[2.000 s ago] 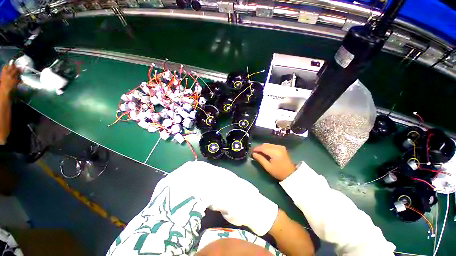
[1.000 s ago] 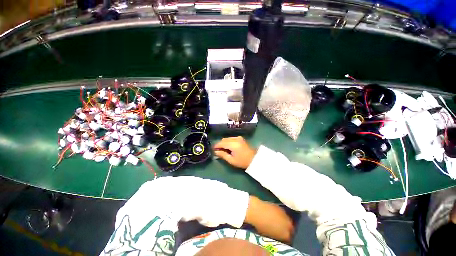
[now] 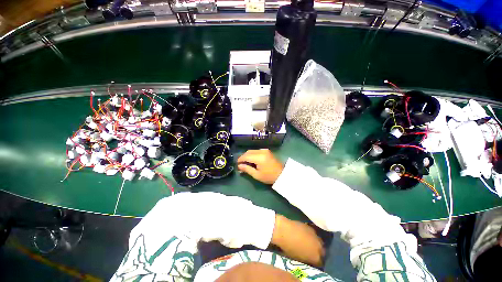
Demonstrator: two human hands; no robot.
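Observation:
My right hand [image 3: 261, 165] rests on the green bench, loosely curled, with nothing seen in it. It is just right of the front black round housings [image 3: 219, 161], which have yellow-ringed centres and thin yellow wires. My left arm lies folded across my body; my left hand [image 3: 303, 242] is partly in view, its fingers hidden near my right sleeve. A thick black electric screwdriver [image 3: 289, 66] stands upright over the front of the white screw feeder [image 3: 247, 102]. A heap of small white motors [image 3: 118, 137] with red wires lies at the left.
A clear bag of screws [image 3: 319, 110] lies right of the feeder. Wired black assemblies [image 3: 399, 168] and white plastic shells [image 3: 465, 146] with cords lie at the right. A dark green conveyor [image 3: 165, 52] with metal rails runs behind. Part of a person shows at the right edge.
The view has swung right and levelled, bringing the white shells into view and the left-hand neighbour out of it. My hands and the parts on the bench show no clear change.

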